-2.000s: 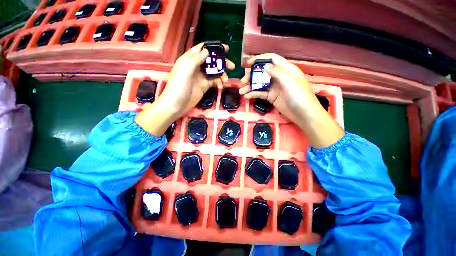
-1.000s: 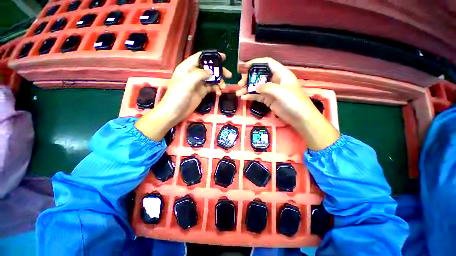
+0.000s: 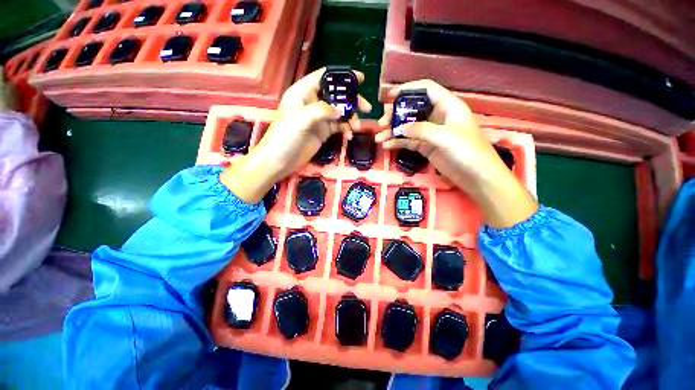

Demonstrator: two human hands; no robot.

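Observation:
My left hand holds a black smartwatch body upright above the tray's far edge, its thumb at the lower part of the lit screen. My right hand holds another watch body, also lit, its thumb at the lower screen edge. Below lies a pink-red foam tray with black watch bodies in square pockets. Two in the second row, a left one and a right one, show colourful faces. One at the near left has a whitish face. My arms hide some pockets.
A stack of foam trays holding watches stands at the far left. Thick pink-red slabs with a black strip stand at the far right. The green bench shows around the tray. A person's pale purple sleeve is at the left edge.
Both held screens now show different content. The two middle watches in the tray went from a small logo to colourful faces. My thumbs have shifted on the screens. The view has shifted slightly.

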